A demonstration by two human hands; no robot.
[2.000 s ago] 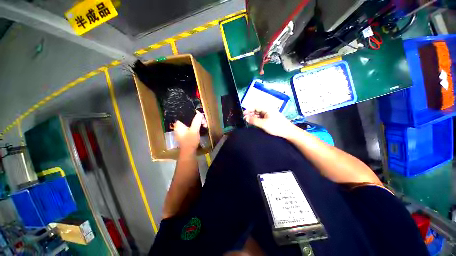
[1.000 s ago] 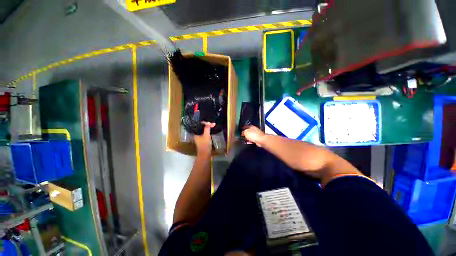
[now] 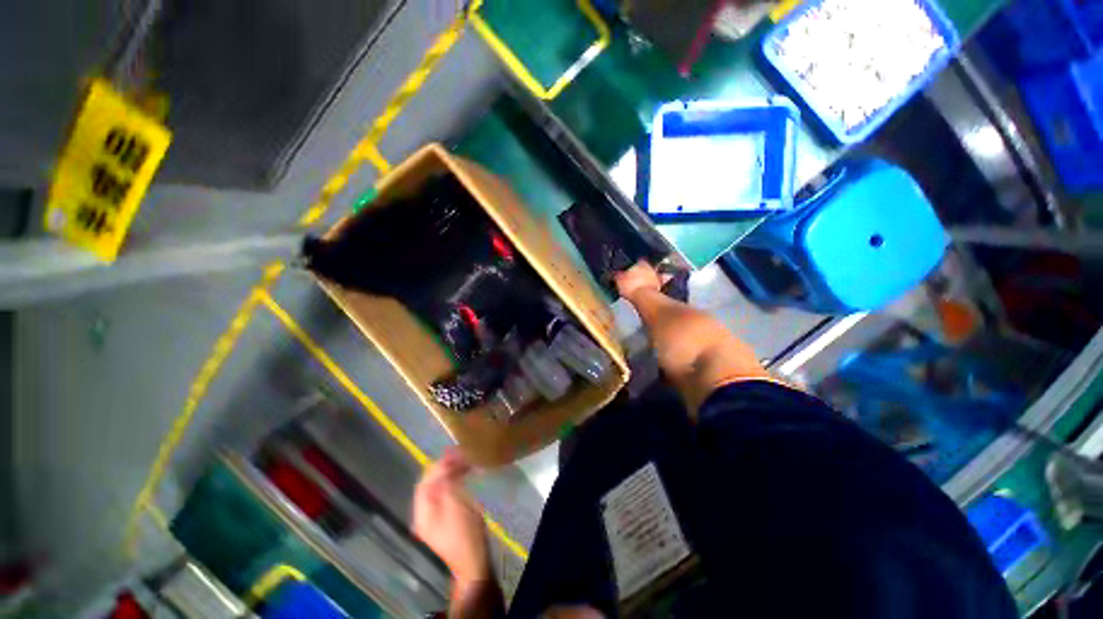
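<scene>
The open cardboard carton (image 3: 550,272) stands tilted in view, with bunched black cables (image 3: 411,260) at its far end. Clear or white plastic bags (image 3: 544,369) lie at its near end. My left hand (image 3: 448,508) is blurred just outside the carton's near corner; whether it touches the carton or holds anything cannot be told. My right hand (image 3: 639,283) is between carton and bench, its fingers closed on a black item (image 3: 595,239) whose shape is unclear.
On the green bench are a small blue tray (image 3: 723,212) with a pale inside and a parts tray (image 3: 861,79) of small white parts. A bright blue stool (image 3: 877,239) stands beside the bench. Blue bins (image 3: 1070,109) are at upper right. A yellow sign (image 3: 107,169) hangs at left.
The view has turned, and the carton appears slanted. My left hand has moved out of the carton to its near corner. My right hand remains by the black item. The blue stool shows more fully.
</scene>
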